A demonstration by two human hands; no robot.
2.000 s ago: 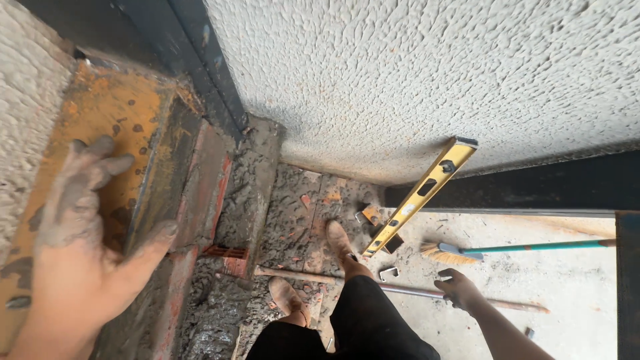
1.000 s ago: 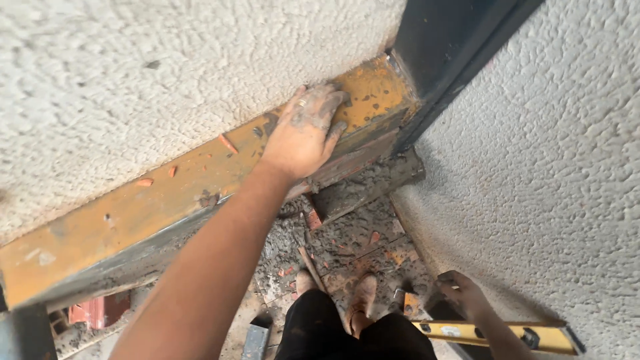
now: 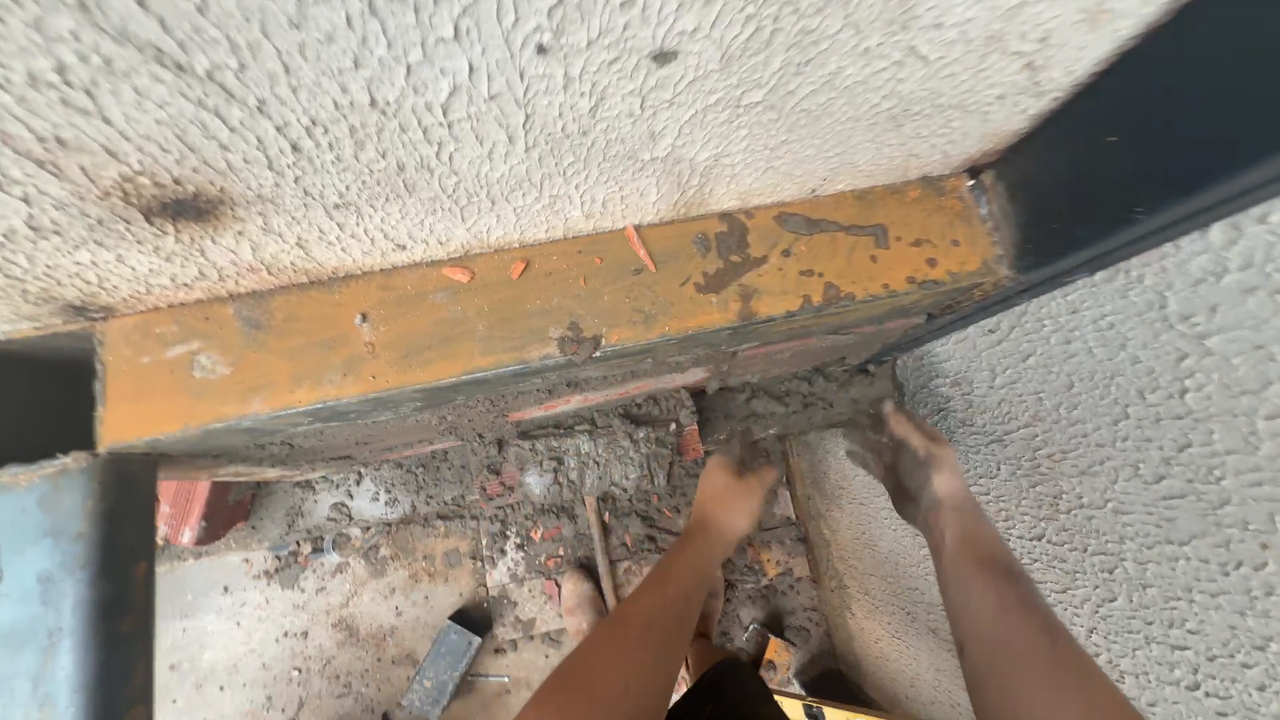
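Observation:
Both of my hands touch a mortar-covered block (image 3: 800,405) set below the beam's right end, beside the textured wall. My left hand (image 3: 738,490), blurred, lies at the block's near edge. At its right end, my right hand (image 3: 910,455) has its fingers against the mortar and is coated in grey. Whether the fingers of either hand close on the block cannot be told. A yellow-painted steel beam (image 3: 420,330) runs above, with smears of mortar and orange brick chips on top.
Wet mortar (image 3: 570,460) and rubble cover the floor under the beam. A wooden handle (image 3: 602,550) lies by my feet. Nearby are a metal tube piece (image 3: 443,665), a yellow spirit level (image 3: 825,708), a red hollow brick (image 3: 200,510) and a dark steel post (image 3: 1130,150).
My left hand has left the yellow beam's top and come down to the mortar-covered block. My right hand has moved up from near the spirit level to the block's right end. The view has shifted.

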